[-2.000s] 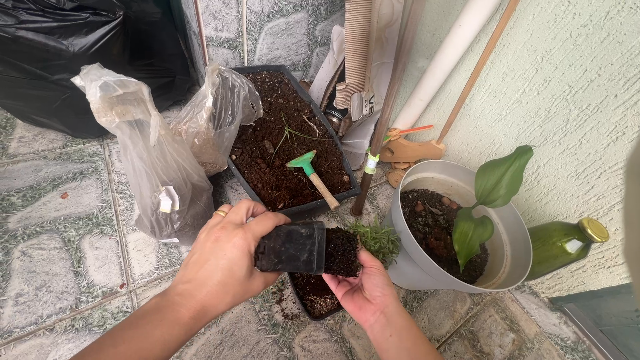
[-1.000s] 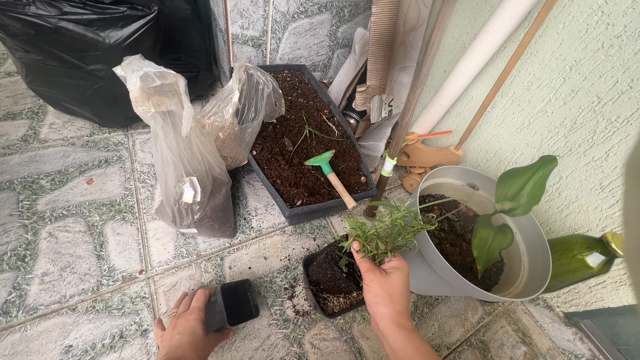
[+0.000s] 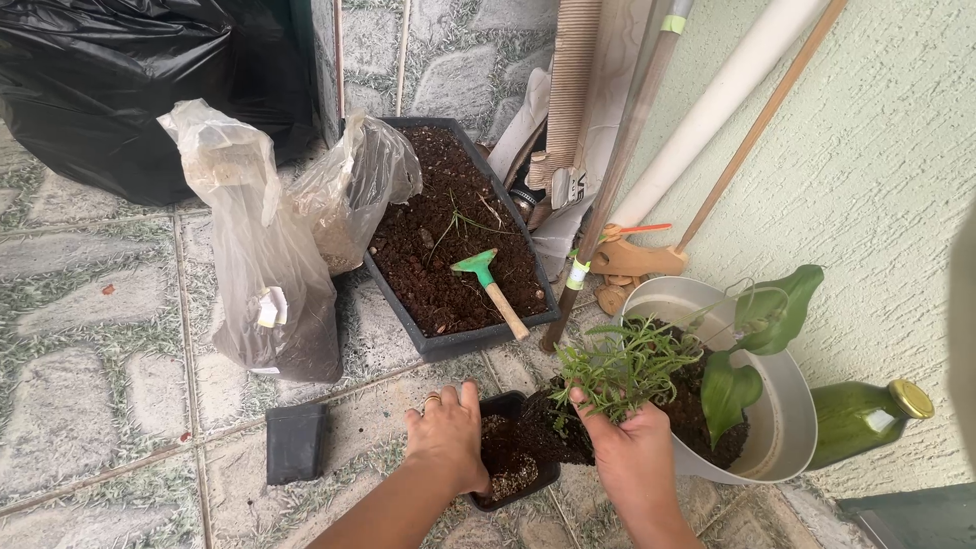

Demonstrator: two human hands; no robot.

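My right hand [image 3: 629,450] grips a leafy green plant [image 3: 625,362] low on its stems, with its dark root ball [image 3: 553,423] tilted over the right part of a small black pot [image 3: 507,499]. That pot holds soil and pale grit. My left hand [image 3: 446,438] lies at the pot's left rim, fingers slightly spread and some fingertips hidden; whether it holds the rim is unclear. An emptied-looking black plastic nursery pot [image 3: 296,444] lies on the tiles to the left. A hand rake with a green head and wooden handle [image 3: 496,293] rests on soil in a dark planter [image 3: 450,347].
Clear plastic bags [image 3: 267,305] of soil or substrate stand left of the planter, a black plastic bag [image 3: 145,91] behind them. At right are a grey pot [image 3: 801,427] with a broad-leaved plant, a green glass bottle [image 3: 858,419], and poles [image 3: 625,152] against the textured wall [image 3: 900,191].
My left hand has let go of the nursery pot and moved right to the soil-filled pot. My right hand has kept hold of the plant, whose root ball now tilts over that pot.
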